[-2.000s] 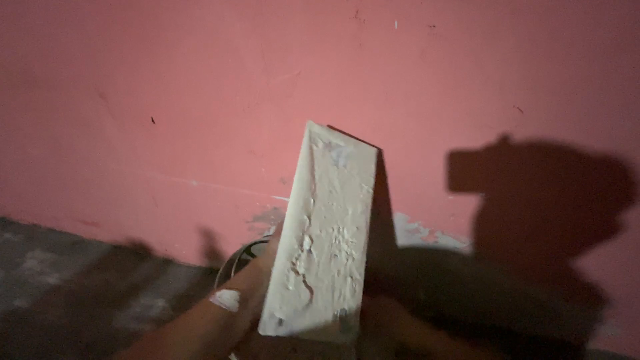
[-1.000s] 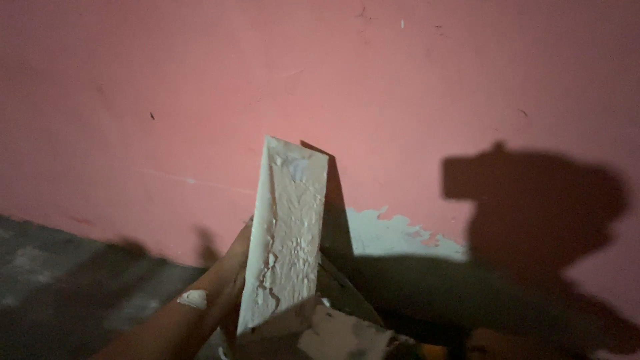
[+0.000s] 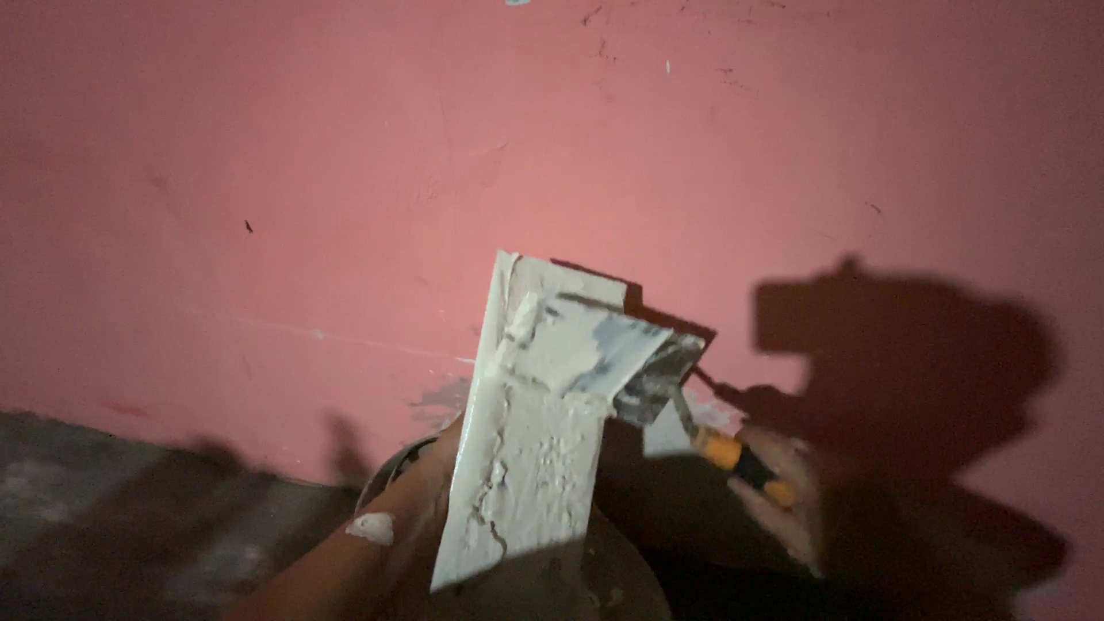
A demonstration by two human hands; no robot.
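Note:
A long flat board or wide blade [image 3: 526, 483] stands tilted in front of the wall, its face coated with white filler and a ridge along its left part. My left forearm runs up behind its left edge; my left hand [image 3: 447, 453] is mostly hidden there, holding it from behind. My right hand [image 3: 789, 500], at the lower right, grips the orange and black handle of a putty knife [image 3: 724, 448]. The knife's wide metal blade, smeared with filler, lies across the upper part of the coated face. A blob of filler [image 3: 373, 527] sticks to my left forearm.
Behind the tools rises a pink painted wall [image 3: 345, 172] with grey bare patches [image 3: 444, 401] low down. A bucket-like round container [image 3: 375, 492] sits beneath, partly hidden. Dark grey floor [image 3: 78, 517] lies at lower left. Shadows fall across the wall at right.
My right hand has come into clear view with the putty knife, whose blade has moved up onto the coated face. One second ago the blade was near that face's lower end.

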